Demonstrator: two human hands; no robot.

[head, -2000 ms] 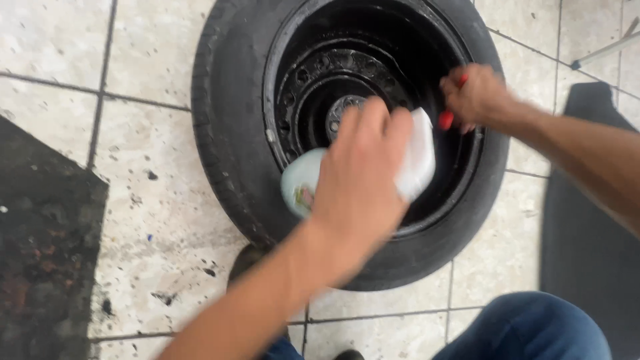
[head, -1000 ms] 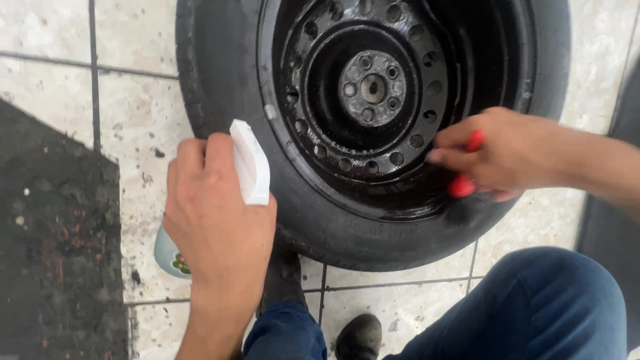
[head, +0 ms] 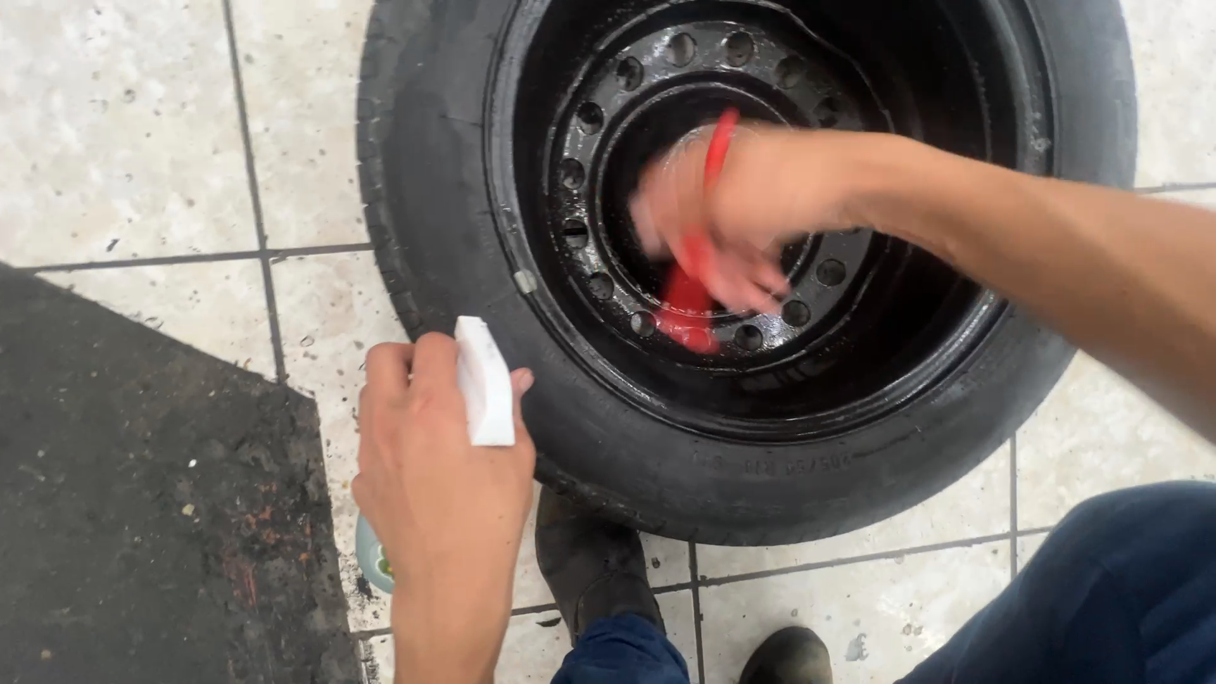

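My left hand (head: 446,456) grips a spray bottle by its white trigger head (head: 485,385), beside the lower left of the tire. The bottle's pale body (head: 372,556) shows partly behind the wrist. A black rubber tire (head: 432,204) with a wet black steel wheel (head: 575,171) stands in front of me, its inner side toward the camera. My right hand (head: 727,204), blurred, is inside the wheel over its center, closed on a red-handled tool (head: 692,294). The tool looks like a brush, but blur and the fingers hide its exact kind.
Pale floor tiles (head: 123,123) with dark specks surround the tire. A dark, stained mat (head: 142,475) covers the lower left. My boots (head: 594,556) and a jeans-clad knee (head: 1092,589) are just below the tire.
My right hand has moved with the red tool from the wheel's inner rim to its center. My left hand has withdrawn with the bottle from over the wheel to the tire's lower left.
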